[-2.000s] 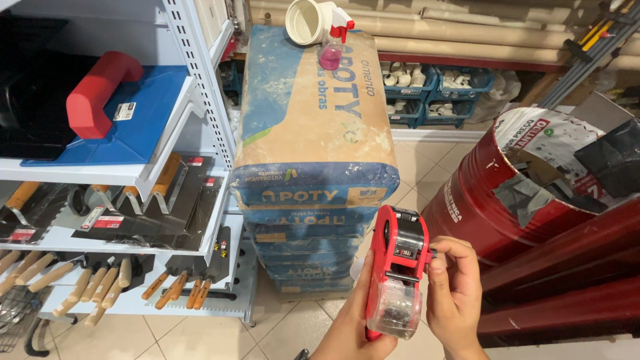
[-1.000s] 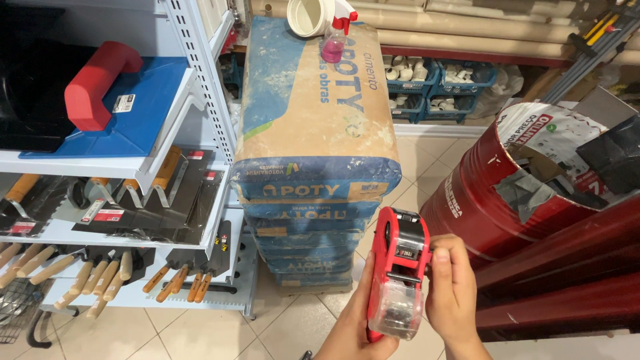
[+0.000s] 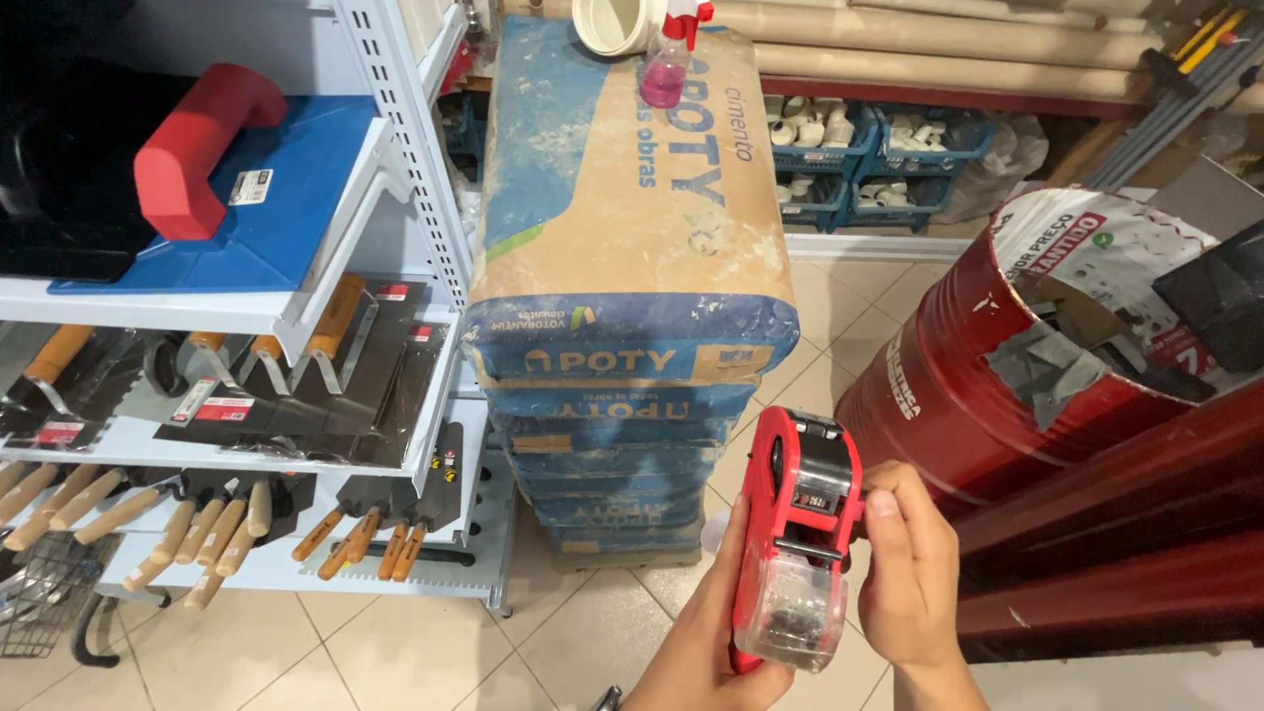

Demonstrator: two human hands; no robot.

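Observation:
A red and black price label gun (image 3: pixel 798 538) with a clear plastic cover over its lower end is held upright in front of me. My left hand (image 3: pixel 713 632) is wrapped around it from the left and below. The fingertips of my right hand (image 3: pixel 904 573) pinch the side of the tool at the right, near a small red knob. Its number wheels face up in a little window. Behind the tool stands a tall stack of cement bags (image 3: pixel 632 197), with a spray bottle of pink liquid (image 3: pixel 665 69) and a white plastic pipe fitting (image 3: pixel 614 22) on top.
Shelves on the left carry a blue float with a red handle (image 3: pixel 202 148), notched trowels (image 3: pixel 316 375) and small wooden-handled trowels (image 3: pixel 212 533). To the right stand a torn red metal drum (image 3: pixel 938 365) and dark red tubes (image 3: pixel 1116 513). Blue bins (image 3: pixel 928 148) of white fittings sit behind.

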